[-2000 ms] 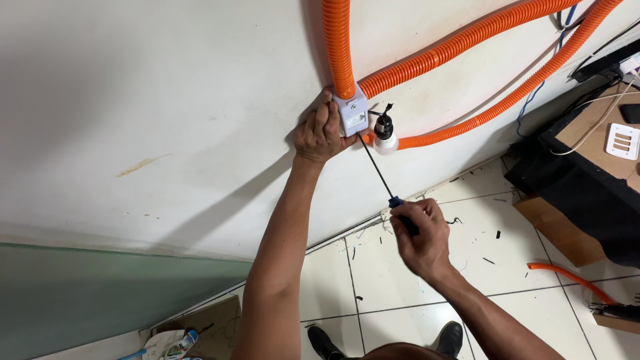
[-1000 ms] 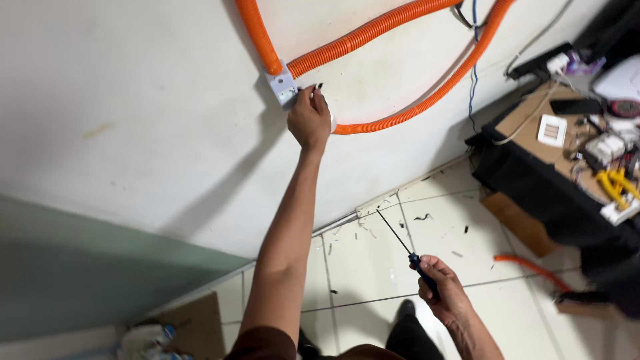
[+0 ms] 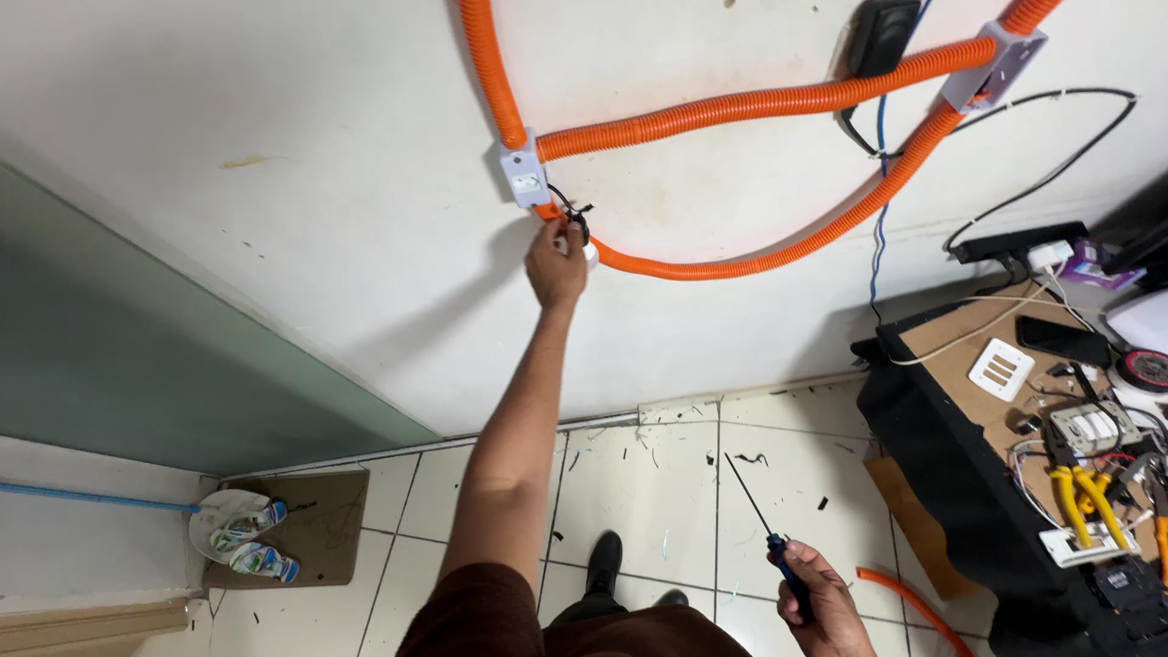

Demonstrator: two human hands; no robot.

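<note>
My left hand (image 3: 557,266) pinches a black lamp holder (image 3: 578,226) by the wall, with a white bulb (image 3: 591,255) partly hidden behind the fingers. Black wire joins the holder to a small pale electrical box (image 3: 526,178) just above it, which has a white outlet or switch in its face. Orange corrugated conduits (image 3: 712,111) meet this box from above, from the right and from below. Low at the right, away from the wall, my right hand (image 3: 817,593) holds a screwdriver (image 3: 787,566) by its dark blue handle, its thin shaft pointing up and left.
Another box (image 3: 999,68), without a cover, joins conduits at upper right. On the right a table (image 3: 949,351) carries yellow-handled pliers (image 3: 1081,497), a white faceplate (image 3: 1001,369) and a phone. Scraps and an orange conduit piece (image 3: 912,607) lie on the tiles. Flip-flops (image 3: 255,538) lie at lower left.
My right hand has drawn the screwdriver down, away from the box. My left hand has left the box's side and moved to the lamp holder. The view has shifted.
</note>
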